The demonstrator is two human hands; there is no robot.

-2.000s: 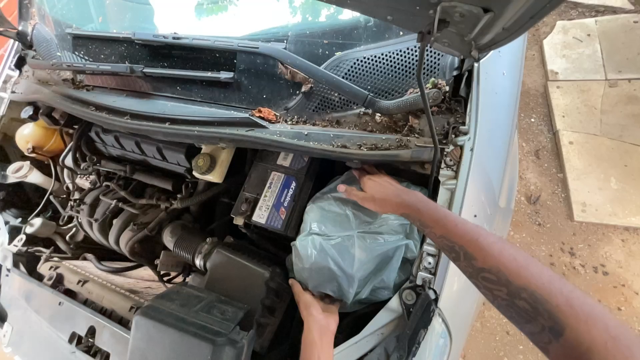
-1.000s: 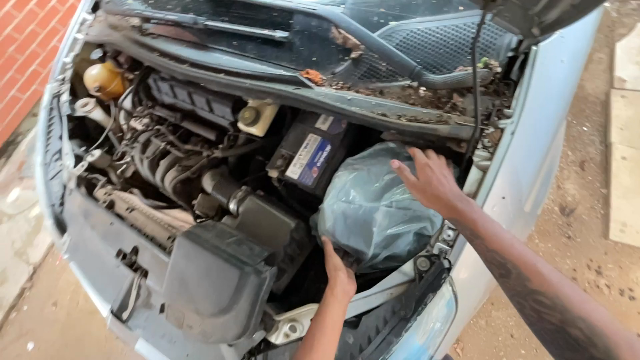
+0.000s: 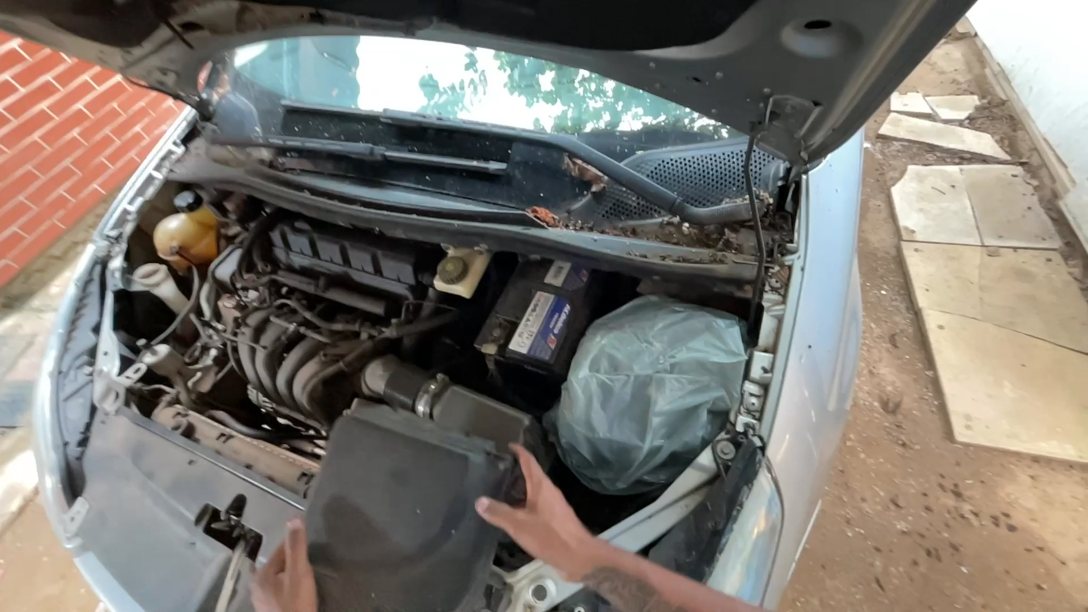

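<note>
My left hand [image 3: 286, 571] is at the left side of a black plastic air filter housing [image 3: 399, 510], partly cut off by the lower frame edge. My right hand [image 3: 544, 518] is at the housing's right side, thumb and fingers spread; whether either hand touches it or grips it is hard to tell. Right of the housing, a greenish translucent plastic bag [image 3: 650, 391] covers a rounded bulk in the engine bay, its contents hidden. Behind the hands sits a car battery [image 3: 537, 319] with a blue and white label. A ribbed intake hose with a metal clamp [image 3: 431, 396] joins the housing.
Above hangs the raised hood [image 3: 680, 59], with a thin prop rod [image 3: 750, 221] at the right. The engine's intake manifold [image 3: 285, 348], a yellowed coolant reservoir [image 3: 185, 238] and a brake fluid reservoir [image 3: 461, 270] lie further back. Dry leaves litter the windshield cowl [image 3: 671, 238].
Both hands have left the plastic bag, which they were touching earlier, and moved left to the sides of the air filter housing. The bag stays beside the battery. The view has shifted.
</note>
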